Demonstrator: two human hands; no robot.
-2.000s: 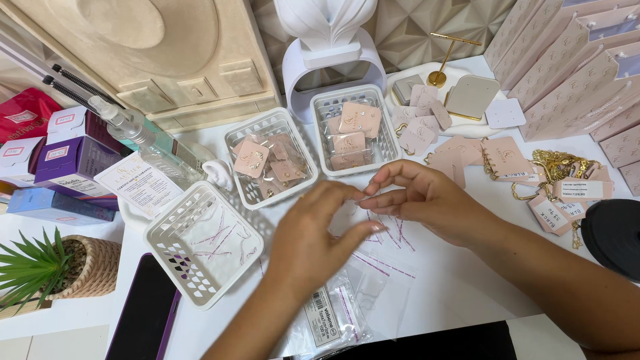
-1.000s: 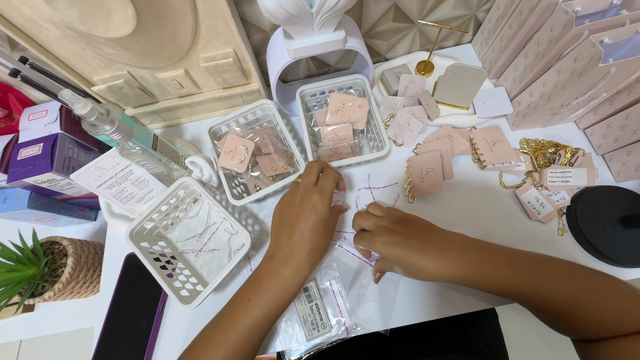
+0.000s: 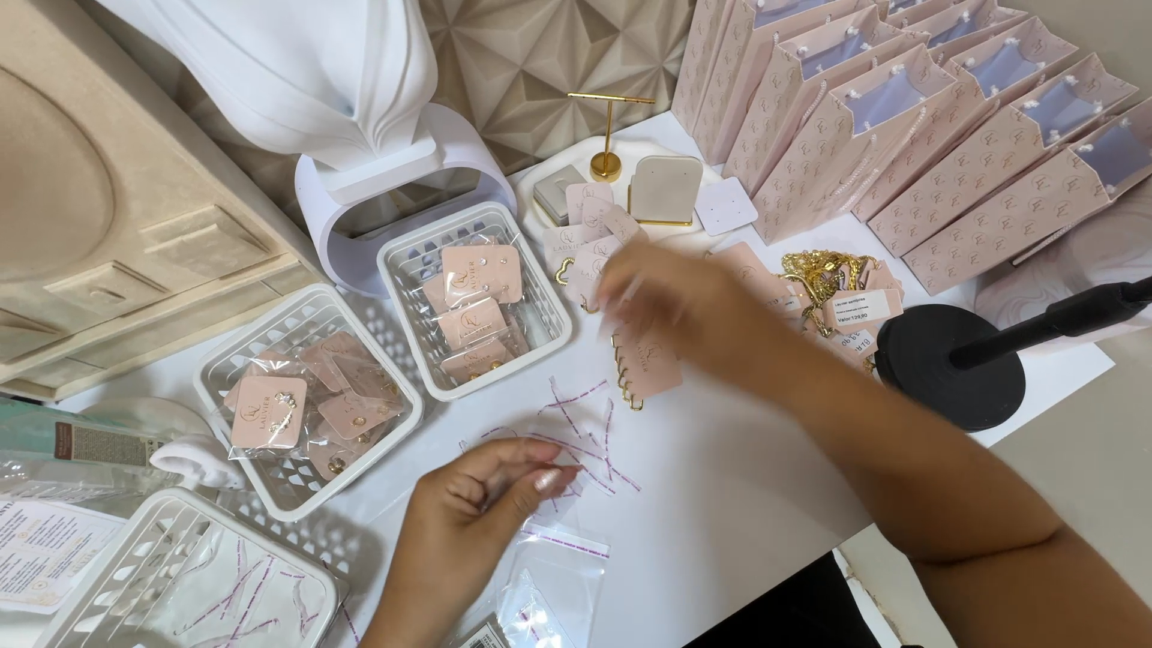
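My left hand (image 3: 490, 508) is over the white tabletop, its thumb and fingers close together beside purple-marked clear strips (image 3: 607, 441). Whether thin plastic lies between its fingertips is unclear. Blurred by motion, my right hand (image 3: 670, 301) hovers at the pink jewelry cards, partly covering them; what it holds cannot be told. Just below it lies a pink card with a gold chain (image 3: 643, 364). Clear plastic bags (image 3: 562, 576) lie beside my left wrist. Two white baskets hold bagged earring cards (image 3: 270, 412) and more bagged cards (image 3: 481, 274); a third white basket (image 3: 310, 576) holds loose strips.
A white display bust (image 3: 378, 81) stands at the back, near a gold T-shaped stand (image 3: 607, 135). Pink paper bags (image 3: 810, 144) line the back right. A black round base with a pole (image 3: 945, 369) and gold chains with tagged cards (image 3: 823, 279) are at the right.
My right hand has moved from beside my left hand, above the strips, to the pink cards farther back. The hands are now apart. The view has shifted.
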